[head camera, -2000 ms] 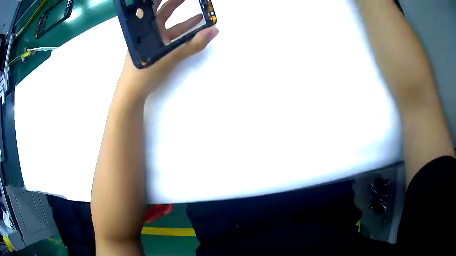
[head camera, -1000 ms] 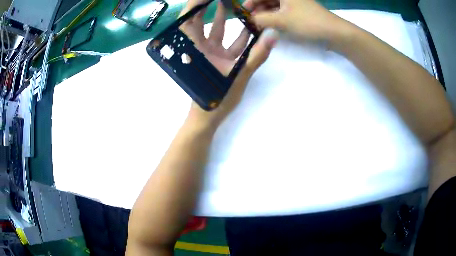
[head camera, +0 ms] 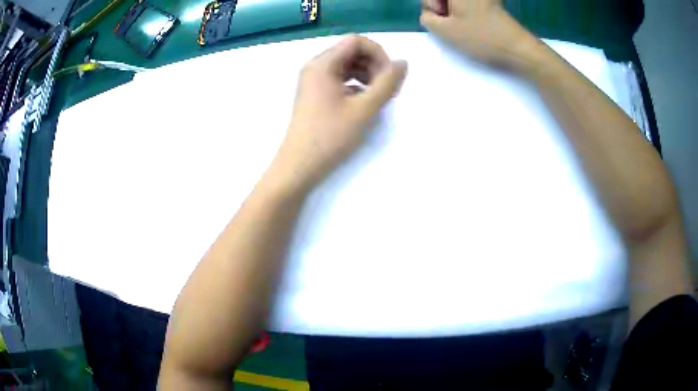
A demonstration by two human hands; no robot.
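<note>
A black phone frame lies on the green bench beyond the white sheet, with gold-orange marks at its ends. My left hand is above the sheet near its far edge, blurred, its fingers curled in towards the thumb with a small gap between. No part shows in it. My right hand is at the top edge of the picture, partly cut off, fingers bent. Whether it holds anything does not show.
The white sheet lies under both forearms. Another black frame lies at the left rear. A pale cable with a yellow-green fitting and metal rails are at left. A grey surface stands at right.
The frame held in my left hand is gone from it; a frame now lies on the bench beyond the sheet. My left hand has curled. My right hand has moved away towards the upper right.
</note>
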